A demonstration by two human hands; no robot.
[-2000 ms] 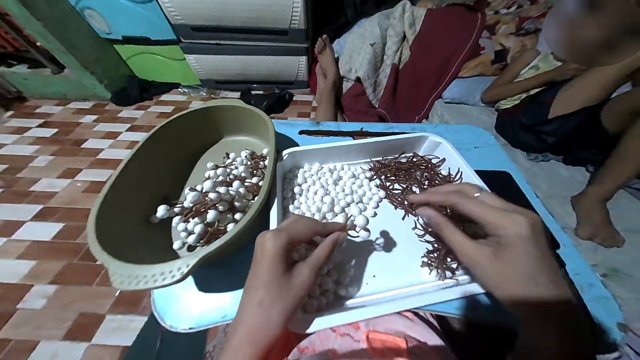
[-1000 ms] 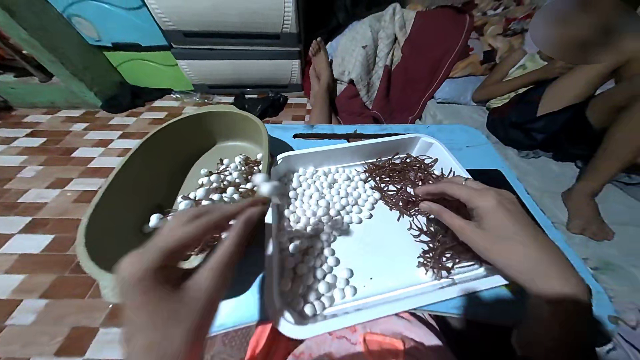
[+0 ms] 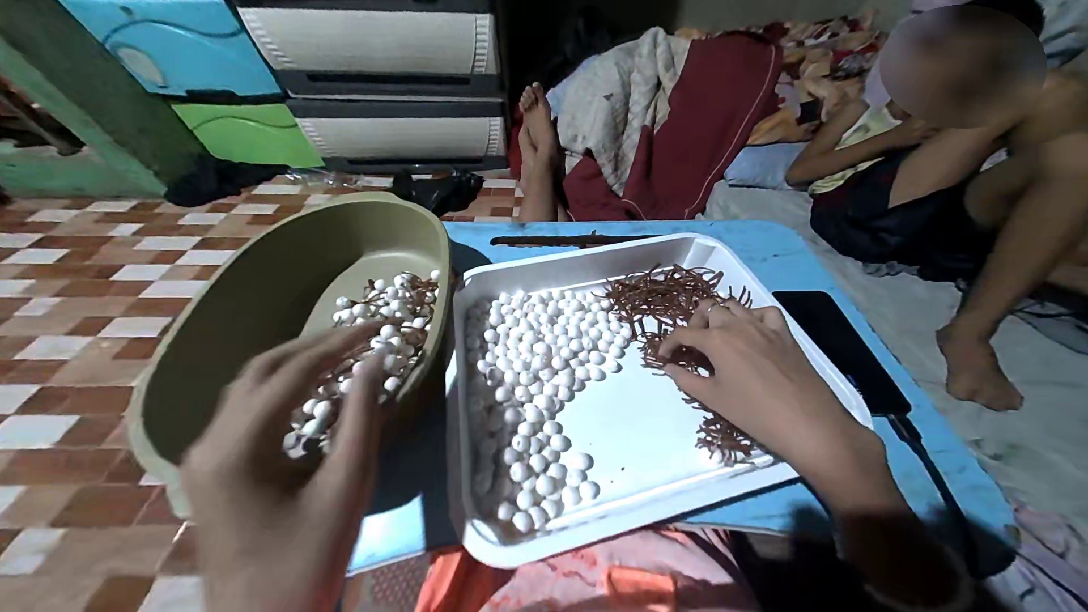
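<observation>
Many small white balls (image 3: 544, 357) fill the left part of a white plastic tray (image 3: 646, 501). Thin brown twig-like pieces (image 3: 663, 293) lie in a tangled heap along the tray's right side. My right hand (image 3: 748, 374) rests over this heap, thumb and fingertips at the pieces; whether one is pinched is hidden. My left hand (image 3: 297, 450) hangs over the olive plastic basin (image 3: 246, 297), fingers apart and holding nothing visible. In the basin lie white balls joined to brown stems (image 3: 391, 310), partly behind my left fingers.
The tray stands on a blue table (image 3: 756, 234), with a black phone (image 3: 841, 348) and its cable at the right. A dark thin stick (image 3: 569, 241) lies behind the tray. Another person (image 3: 960, 178) sits at the right. Someone's foot (image 3: 537, 127) and plastic drawers (image 3: 399, 136) are beyond.
My left hand has moved left from over the tray to the basin; the white ball it held a second ago no longer shows in its fingers. My right hand stays at the brown pieces.
</observation>
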